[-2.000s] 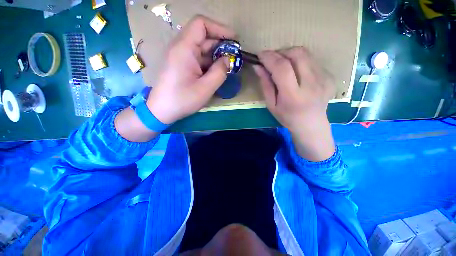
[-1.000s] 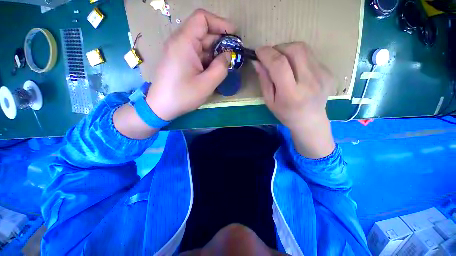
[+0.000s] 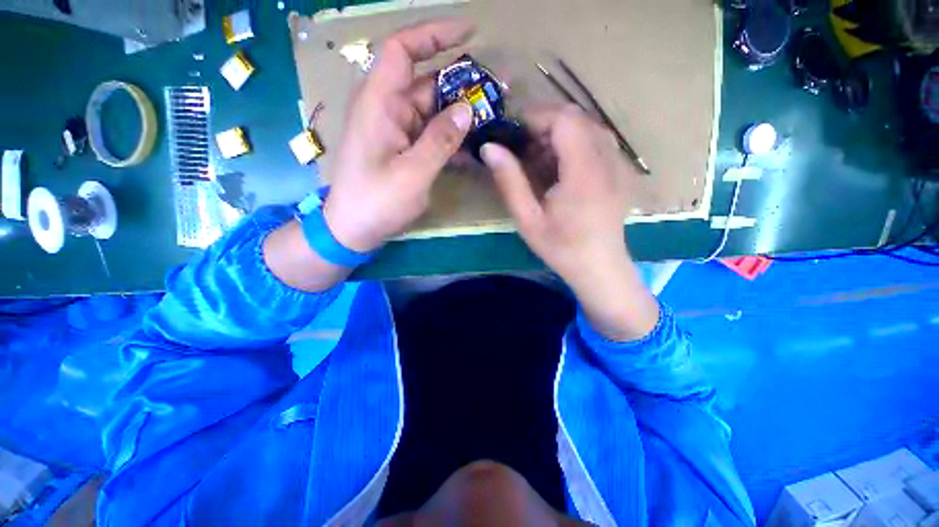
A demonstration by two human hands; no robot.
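Observation:
My left hand (image 3: pixel 386 154) holds the round black watch case (image 3: pixel 460 84) above the cardboard mat, open side up, with its thumb at the case's lower edge. Small parts and a yellow-edged battery (image 3: pixel 477 107) show inside. My right hand (image 3: pixel 564 183) is at the lower right of the case, its thumb and fingers on a dark round piece (image 3: pixel 498 139), probably the display or cover, partly hidden and blurred. Thin dark tweezers (image 3: pixel 597 111) lie on the mat beyond my right hand.
The cardboard mat (image 3: pixel 674 62) lies on the green bench. Left are several batteries (image 3: pixel 233 141), a sticker sheet (image 3: pixel 193 165), a tape roll (image 3: pixel 149 124) and a wire spool (image 3: pixel 43 218). Right are a white puck (image 3: pixel 760 138) with cable and black round units (image 3: pixel 763 39).
The tweezers have left my right hand and lie on the mat. My right hand has moved in to the dark round piece below the case. The view has shifted a little.

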